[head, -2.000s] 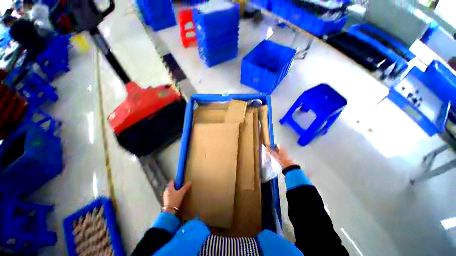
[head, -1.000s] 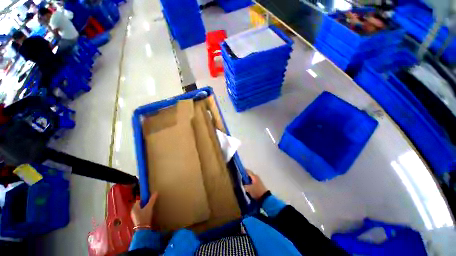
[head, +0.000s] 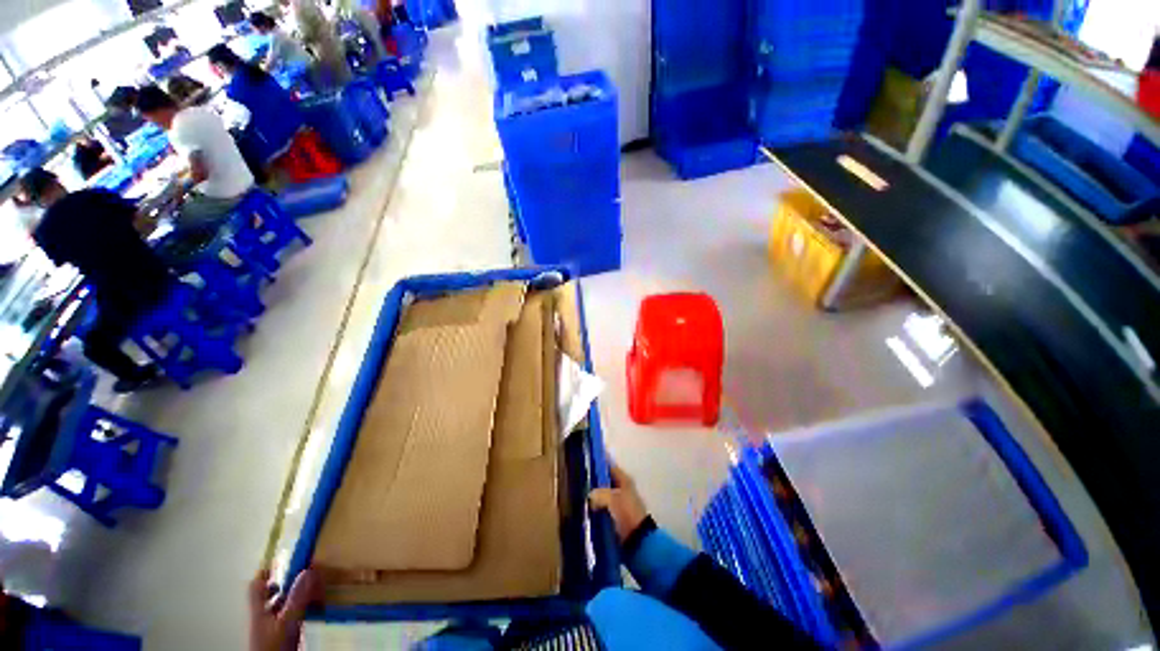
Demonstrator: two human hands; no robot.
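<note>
A shallow blue tray [head: 346, 426] is held in front of my body, its long sides pointing away from me. It holds folded tan cardboard sheets [head: 426, 445] and a white scrap [head: 576, 394] at its right side. My left hand [head: 280, 613] grips the near left corner, partly cut off by the bottom edge. My right hand [head: 620, 500] grips the right rim near my body. The fingers under the rim are hidden.
A red stool [head: 677, 356] stands ahead right. Stacked blue trays [head: 789, 572] are close at the right, beside a long dark bench [head: 1005, 274]. Blue totes [head: 560, 178] and a yellow bin [head: 814, 254] are ahead. People sit on blue stools [head: 191, 331] along the left.
The view has moved forward along the aisle with the tray still in both hands. The pallet truck and the empty blue tote have left the view. The red stool and tray stack are nearer.
</note>
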